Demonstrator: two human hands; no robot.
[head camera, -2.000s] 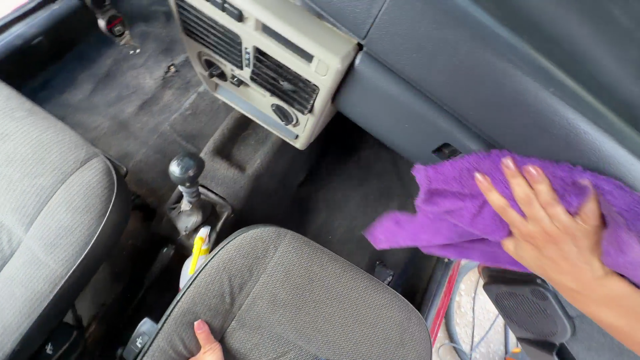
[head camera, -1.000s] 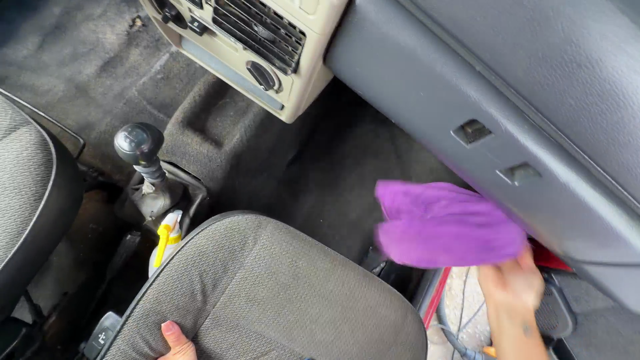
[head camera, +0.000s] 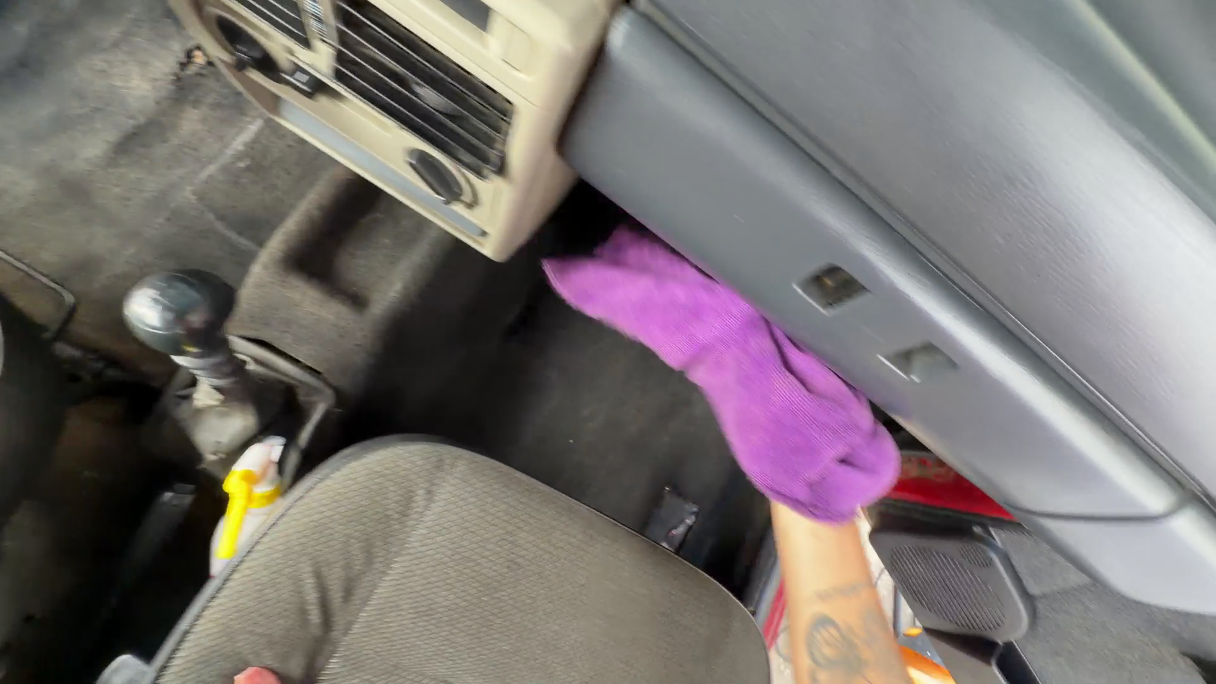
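Note:
A purple cloth lies bunched against the lower edge of the grey dashboard panel, right of centre. My right hand is wrapped under it; only the wrist and forearm show, so the fingers are hidden. At the bottom edge, one fingertip of my left hand rests on the grey fabric car seat; the rest of that hand is out of view.
A black gear knob stands left, with a white and yellow spray bottle beside the seat. Beige centre console vents are above. A door speaker grille shows lower right, and dark carpet lies between seat and dashboard.
My right hand has moved the purple cloth from out on the right to the underside edge of the dashboard panel. The left hand stays on the seat. The view has come closer to the dashboard.

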